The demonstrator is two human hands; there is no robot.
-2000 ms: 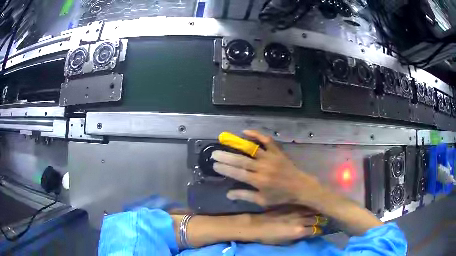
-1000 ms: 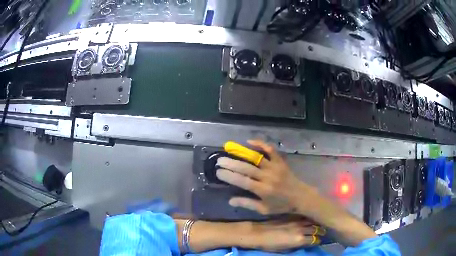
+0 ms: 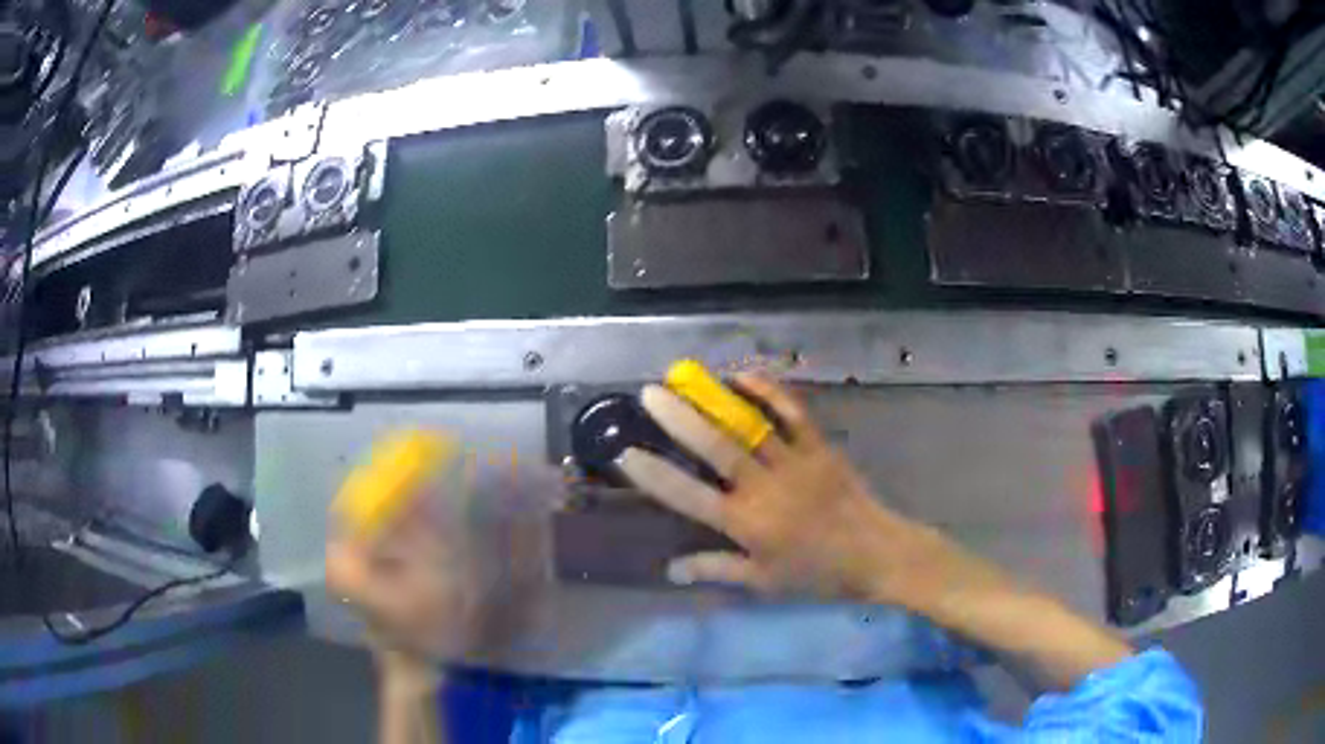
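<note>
A dark fixture (image 3: 618,541) lies on the grey metal bench in front of me. Its left black round speaker unit (image 3: 603,436) shows; my fingers hide the right one. My right hand (image 3: 778,487) lies palm down over the fixture's right part, with pale fingertips, one yellow finger cot and the thumb low on the plate. It appears to hold the fixture, but the contact is hidden. My left hand (image 3: 414,538) is strongly blurred, left of the fixture, raised in front of the bench, with a yellow cot showing. I cannot tell whether it holds anything.
A silver rail (image 3: 727,349) runs between bench and green conveyor belt (image 3: 494,218), which carries several fixtures with speaker pairs. Sideways fixtures (image 3: 1133,509) stand at the bench's right end. A blue bin (image 3: 1315,458) is cut off at the right edge. A black cabled part (image 3: 218,516) sits left.
My left hand has come out from under my right forearm and moved left, past the fixture. My right hand stays on the fixture. The view has shifted slightly.
</note>
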